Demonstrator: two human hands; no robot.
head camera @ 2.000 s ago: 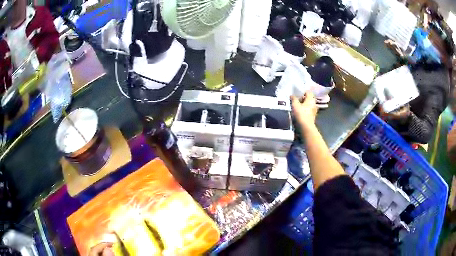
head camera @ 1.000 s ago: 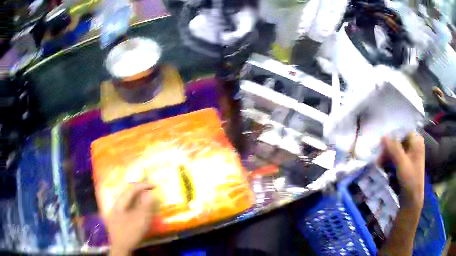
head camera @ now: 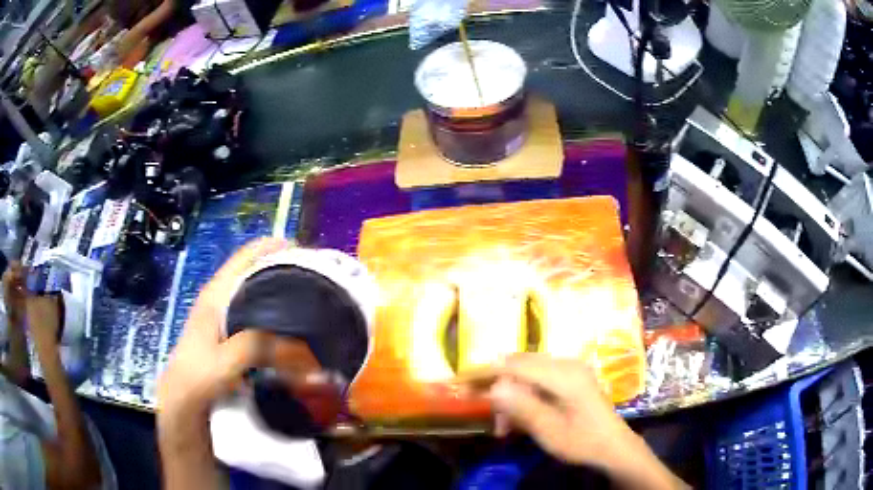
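My left hand [head camera: 196,359], at the lower left, holds a white round housing [head camera: 352,278] with a large black round part [head camera: 297,311] inside its rim. A blurred dark and reddish part shows below it by the fingers. The unit is left of the orange pad [head camera: 584,239], overlapping its left edge. The pad has a glaring, yellow-edged recess with dark slots. My right hand [head camera: 550,407] is over the pad's front edge with fingers curled; whether it holds something small cannot be told.
A wide tin [head camera: 479,134] with a stick stands on a tan board [head camera: 416,153] behind the pad. Black sub-assemblies [head camera: 144,230] lie left. Two pale feeders [head camera: 737,249] stand right, above a blue crate [head camera: 761,445]. A fan [head camera: 766,14] is upper right. Another person's arm [head camera: 57,373] shows far left.
The view has swung left. My left hand, empty over the pad before, now holds the unit with the black part. My right hand has left the white part at the right and is at the pad.
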